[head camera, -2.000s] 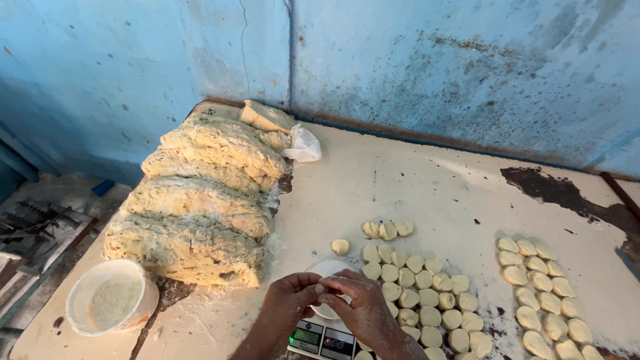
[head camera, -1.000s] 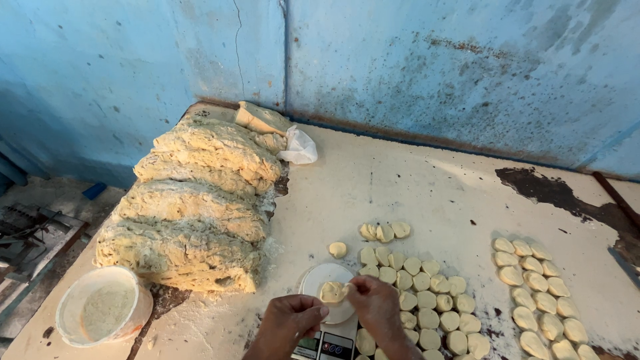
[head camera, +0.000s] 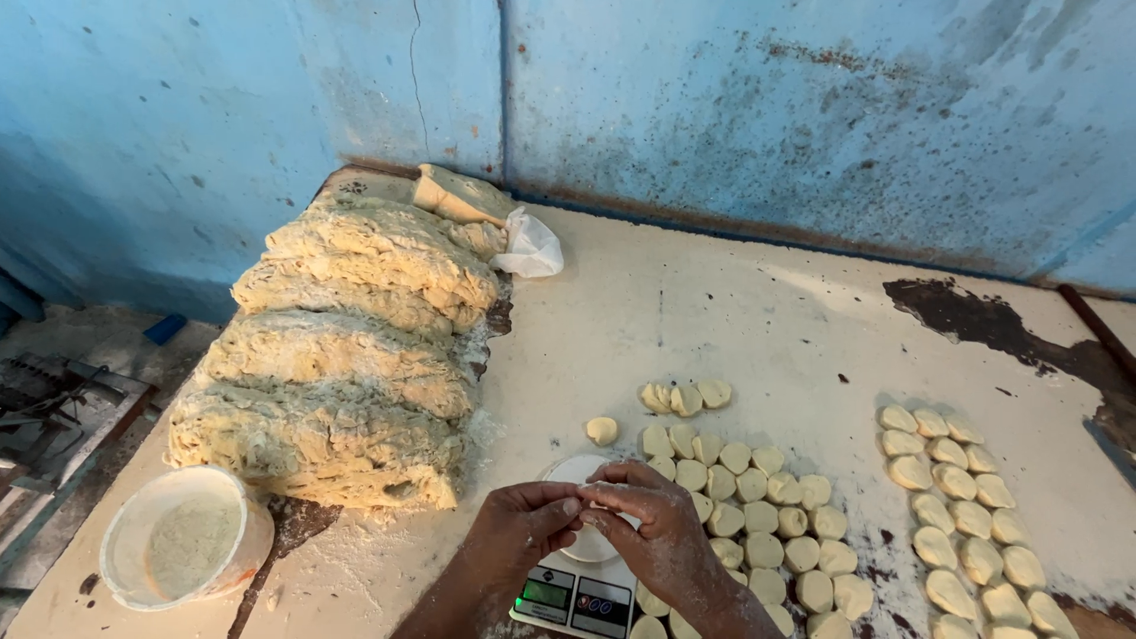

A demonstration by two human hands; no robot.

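Note:
Over the white plate of a digital kitchen scale [head camera: 575, 593], my left hand [head camera: 530, 524] and my right hand [head camera: 646, 519] meet at the fingertips. Whether a bit of dough is pinched between them cannot be told. The part of the round plate [head camera: 581, 466] that shows bears no dough piece. A single dough piece [head camera: 602, 431] lies just beyond the scale, and a short row of dough pieces [head camera: 686, 400] is farther right. Rows of cut dough pieces [head camera: 761, 517] stand beside my right hand. The scale's display is lit green.
Large floured dough slabs [head camera: 328, 364] lie at the left, with a white plastic bag [head camera: 530, 246] by their far end. A plastic tub of flour [head camera: 186, 537] stands at the near left. More dough pieces [head camera: 954, 481] are at the right. A blue wall [head camera: 710, 115] borders the worn table [head camera: 568, 355].
A dough piece that showed on the scale plate between my hands one second ago no longer shows there. My hands have come together at the fingertips.

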